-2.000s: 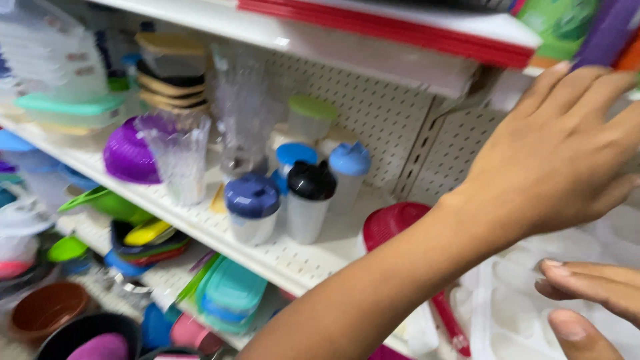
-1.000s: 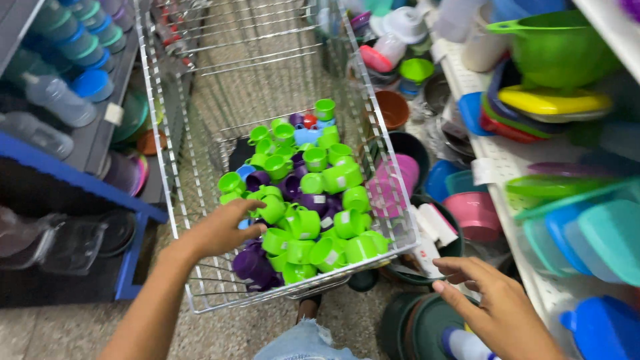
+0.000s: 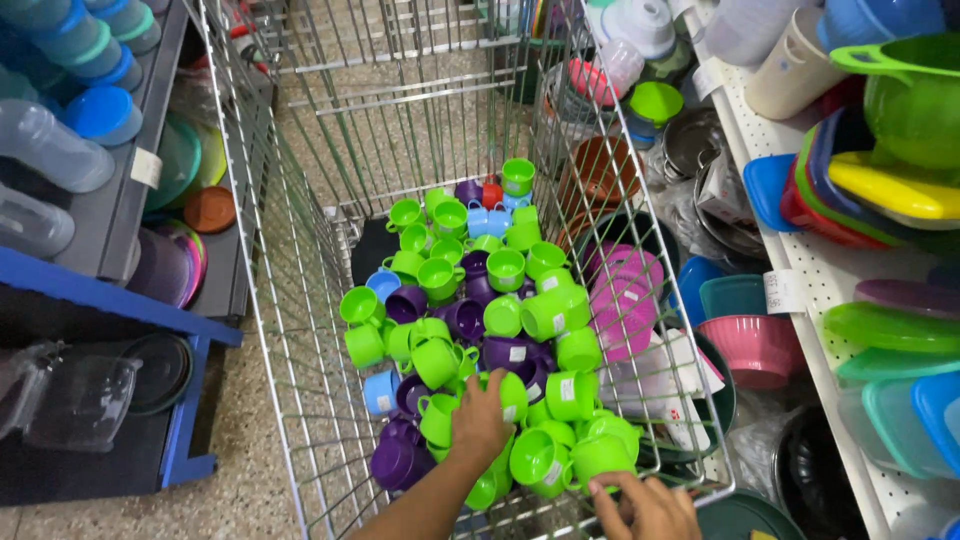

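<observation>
A wire shopping cart (image 3: 262, 330) holds a heap of small plastic cups, mostly green, with purple, light blue and one red among them. My left hand (image 3: 481, 416) reaches into the heap, its fingers at a green cup (image 3: 513, 397); whether they grip it cannot be made out. Near the cart's close end, my right hand (image 3: 641, 506) is at another green cup (image 3: 602, 459), fingertips by its lower edge, and its grip is unclear too. A purple cup (image 3: 397, 461) lies left of my left hand.
White perforated shelves (image 3: 817, 315) with plastic bowls and containers run along the right. Dark shelves with a blue frame (image 3: 112, 296) stand at the left. Basins and a pink bowl (image 3: 750, 349) sit beside the cart's right side. Speckled floor shows beneath.
The view has swung from the shelf down to the cart. Since one second ago, both hands have moved in to the cups; the right hand was then outside the cart.
</observation>
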